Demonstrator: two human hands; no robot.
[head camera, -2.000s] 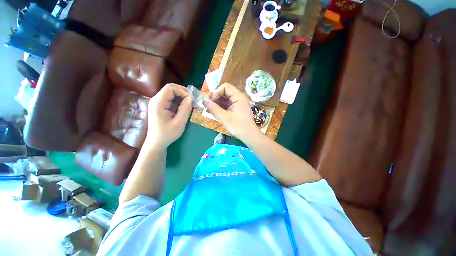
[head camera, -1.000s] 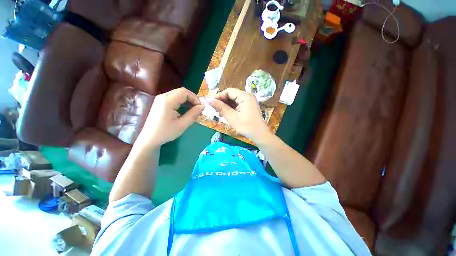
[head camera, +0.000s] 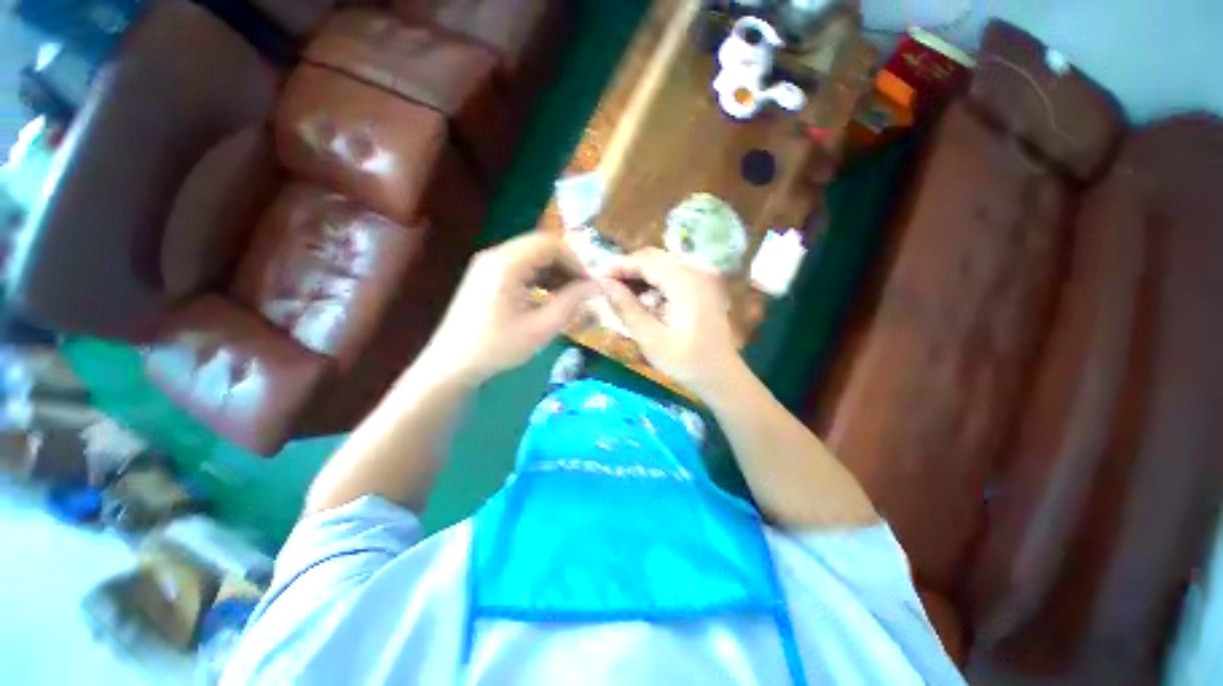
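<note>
My left hand (head camera: 516, 306) and my right hand (head camera: 677, 319) meet fingertip to fingertip over the near end of the wooden tea table (head camera: 657, 161). A small pale item (head camera: 602, 276) seems pinched between the fingertips of both hands. The frame is blurred, and what the item is cannot be told. Both hands are bare.
The table bears a bowl in clear plastic (head camera: 706, 233), white papers (head camera: 777, 261), a dark round coaster (head camera: 758, 166) and white cups (head camera: 746, 67). Brown leather sofas stand left (head camera: 322, 255) and right (head camera: 925, 308). Boxes lie at lower left on the floor.
The view has shifted and blurred. Both hands have moved slightly right in the picture, fingertips still together. The clear, crinkled look of the item seen earliest no longer shows; only a small pale bit does.
</note>
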